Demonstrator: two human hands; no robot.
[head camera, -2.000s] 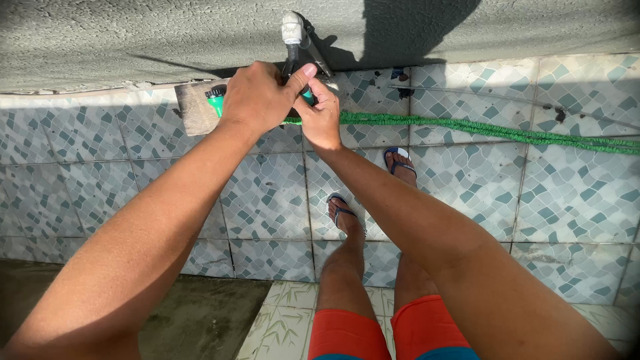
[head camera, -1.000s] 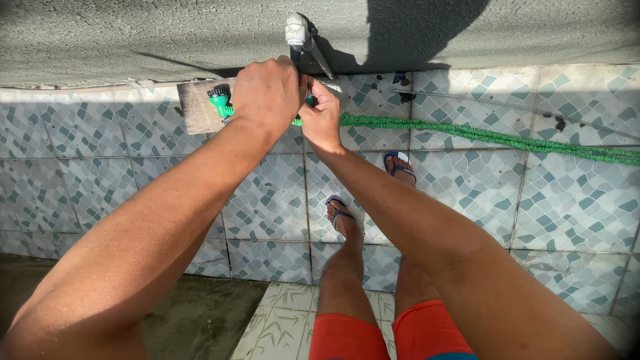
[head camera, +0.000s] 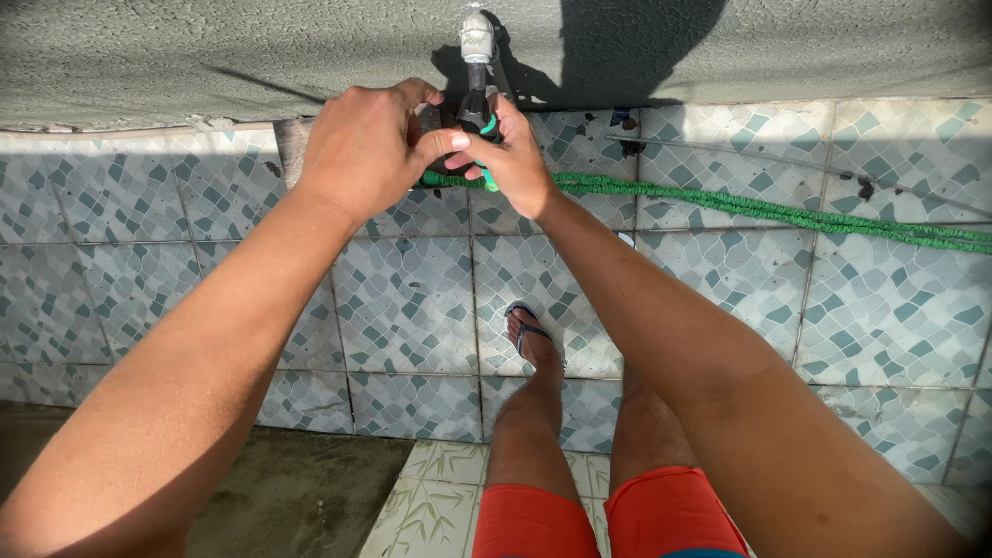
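Note:
A white pipe elbow (head camera: 477, 37) comes out from the wall, with a black tap (head camera: 475, 105) below it. My right hand (head camera: 508, 155) grips a green and black hose connector (head camera: 489, 128) at the tap's lower end, fingers wrapped around it. Just left of the tap is my left hand (head camera: 376, 143), its fingers raised and parted, its thumb tip close to or touching my right thumb; nothing shows in its grasp. A green fabric-covered expandable hose (head camera: 697, 194) runs behind my right hand and off to the right.
The textured grey wall (head camera: 232, 46) meets a patterned tile floor (head camera: 403, 302). Partly behind my left hand lies a flat board (head camera: 291, 147). A thin rod or tube (head camera: 721, 155) lies near the wall at right. My sandalled foot (head camera: 531, 333) stands below.
My left hand has come off the tap area and opened out to the left. It now covers the green nozzle seen earlier on the board. My right hand stays at the connector.

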